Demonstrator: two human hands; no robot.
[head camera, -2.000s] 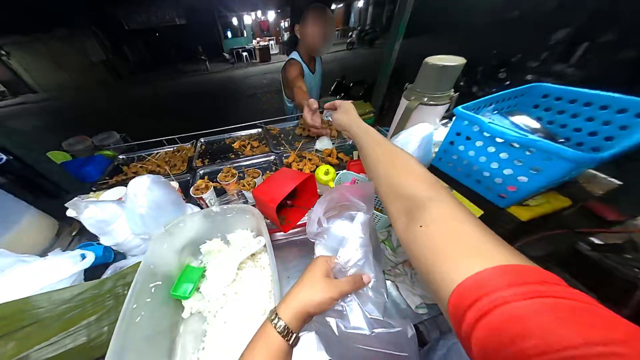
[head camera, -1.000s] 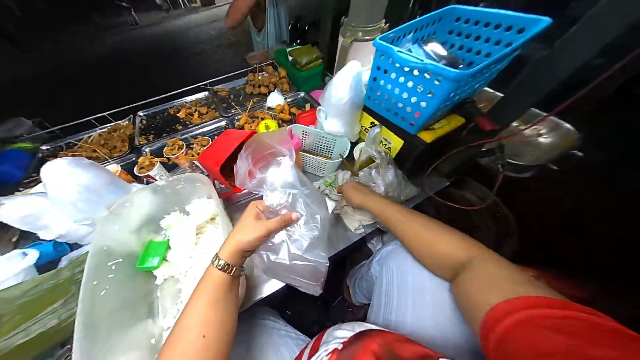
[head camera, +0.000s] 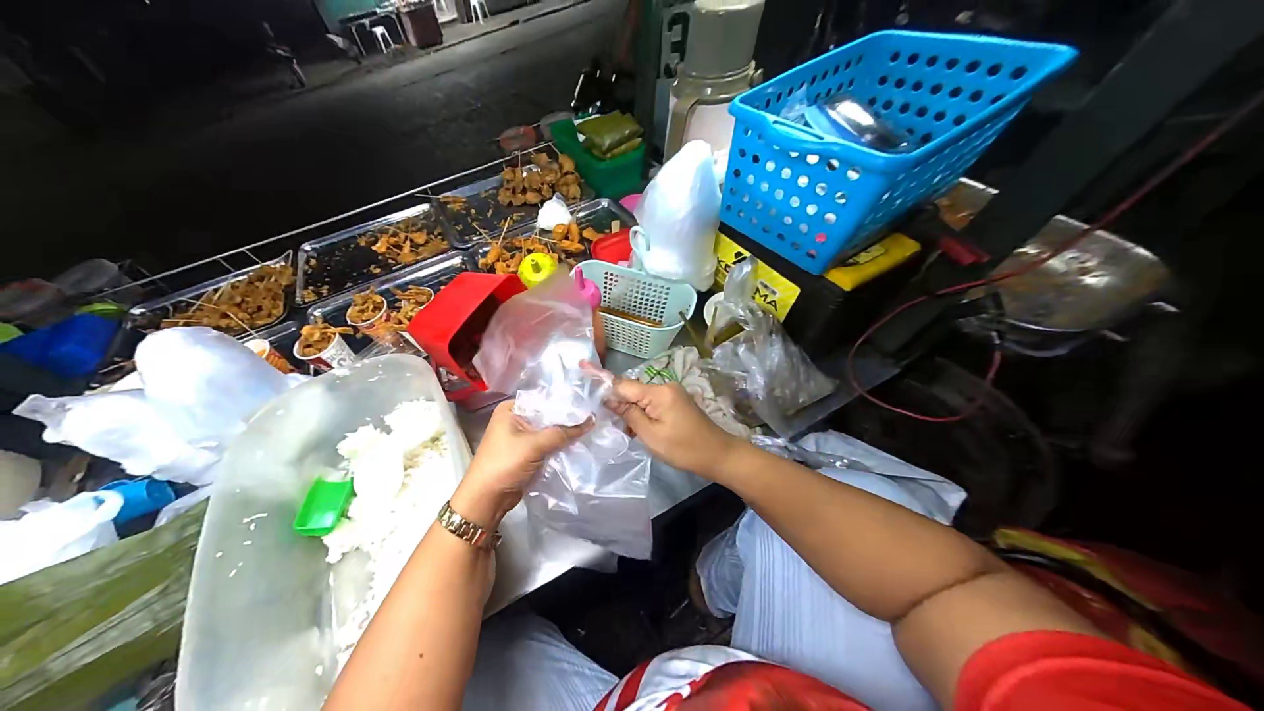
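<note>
My left hand (head camera: 523, 449), with a metal-band watch at the wrist, grips clear plastic bags (head camera: 592, 484) over the counter. My right hand (head camera: 667, 420) has its fingertips on the bags' upper right side, and they seem to pinch the plastic. Left of the hands, a translucent plastic tub (head camera: 237, 583) holds white rice (head camera: 380, 484) and a green plastic scoop (head camera: 323, 506). Just behind the bags are a red plastic container (head camera: 454, 321), a yellow-green squeeze bottle top (head camera: 537, 269) and a pale perforated basket (head camera: 642, 301).
Metal trays of cooked food (head camera: 370, 252) line the back, some with skewers. A blue perforated basket (head camera: 820, 188) rests on a black and yellow box at right, near a large vacuum flask (head camera: 716, 79). White plastic bags (head camera: 178, 395) lie left; a metal pan (head camera: 1081, 276) is far right.
My right hand, stretched out to a person across the trays two seconds ago, came back to the cloth on the counter, then moved left to the bags. The person is out of view.
</note>
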